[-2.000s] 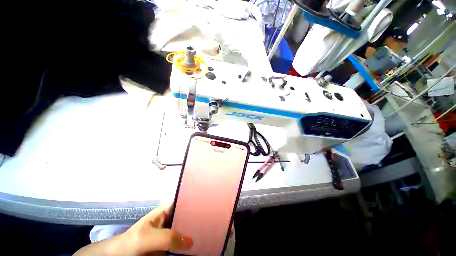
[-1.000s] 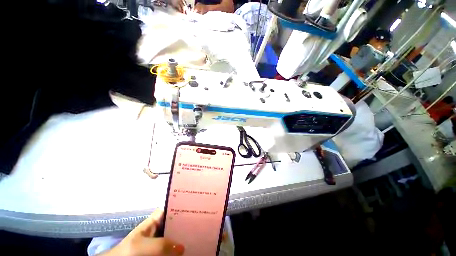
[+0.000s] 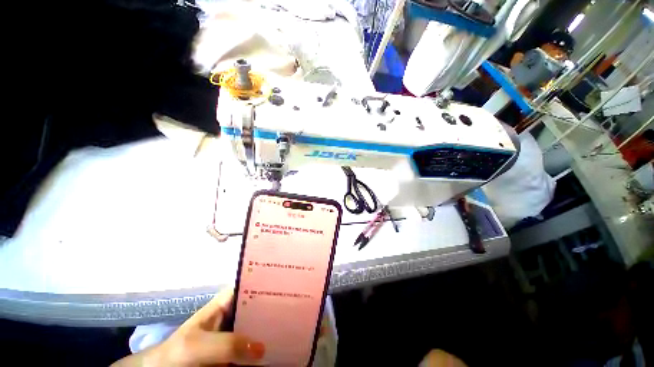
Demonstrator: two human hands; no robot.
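Observation:
A smartphone (image 3: 287, 279) with a black edge and a pale pink screen with a few lines of text stands tilted above the table's front edge. My left hand (image 3: 204, 337) holds it from the lower left, thumb over the lower screen. At the bottom edge, right of the phone, a small blurred skin-toned part (image 3: 441, 358) shows, perhaps my right hand; its fingers cannot be made out. Behind the phone stands a white sewing machine (image 3: 373, 136) with a blue stripe and a black control panel (image 3: 462, 165). The phone's top is just below the needle area (image 3: 271, 170).
Black scissors (image 3: 358, 192) and pinkish nippers (image 3: 371, 229) lie under the machine arm. A dark long tool (image 3: 470, 226) lies at the right table edge. Black fabric (image 3: 93, 79) is piled left, pale fabric (image 3: 244, 36) behind. A person (image 3: 556, 46) is at the upper right.
The pink screen was blank two seconds ago and now shows text lines. The view has shifted slightly. A small skin-toned part has appeared at the bottom edge. My left hand still holds the phone.

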